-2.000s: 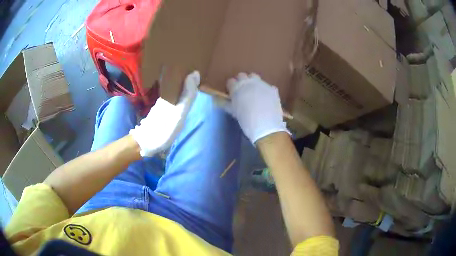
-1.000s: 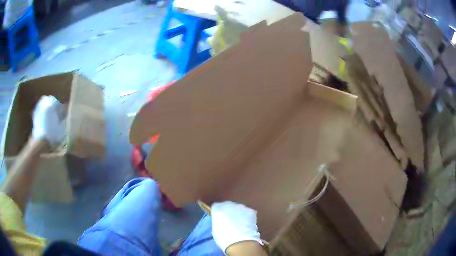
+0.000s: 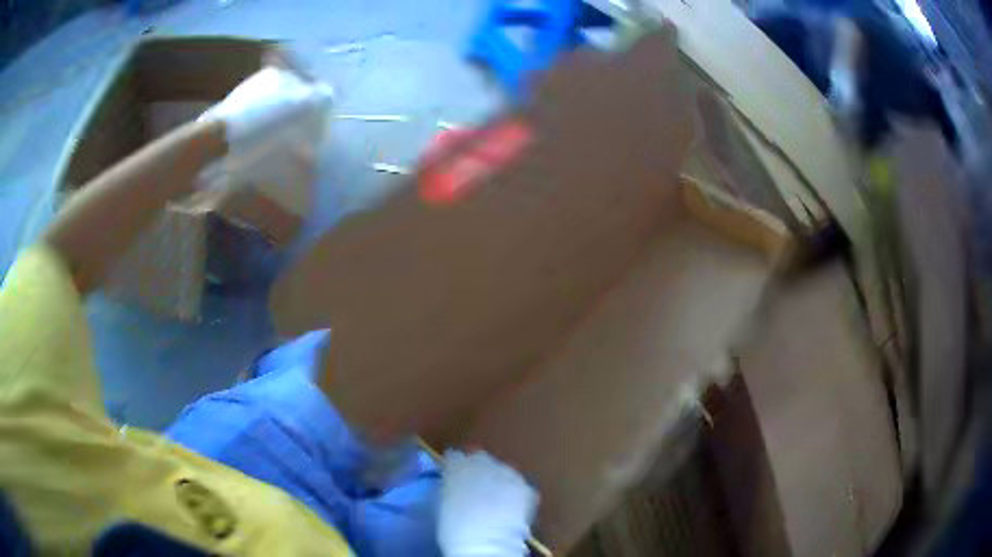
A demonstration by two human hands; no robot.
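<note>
A brown cardboard box, partly folded [image 3: 653,316], lies over my lap, with its broad lid panel [image 3: 490,250] raised on the left and an end wall upright at the far end. A thin pale cord loop shows blurred on its right long edge. My right hand [image 3: 486,506], in a white glove, grips the near end of the box. My left hand [image 3: 272,103], also gloved and strongly blurred, is over the right side of the open scrap box [image 3: 180,239]; whether it holds anything cannot be told.
A red stool [image 3: 473,161] shows partly behind the lid panel. A blue stool [image 3: 528,38] stands beyond it. Large sheets of board [image 3: 935,326] are at the right. A person's dark clothing [image 3: 892,76] shows at the top right. Thin offcuts lie on the grey floor.
My left hand left the cardboard box, reached into the scrap box, and has since risen to its right side. My right hand stays at the near end. The view has swung.
</note>
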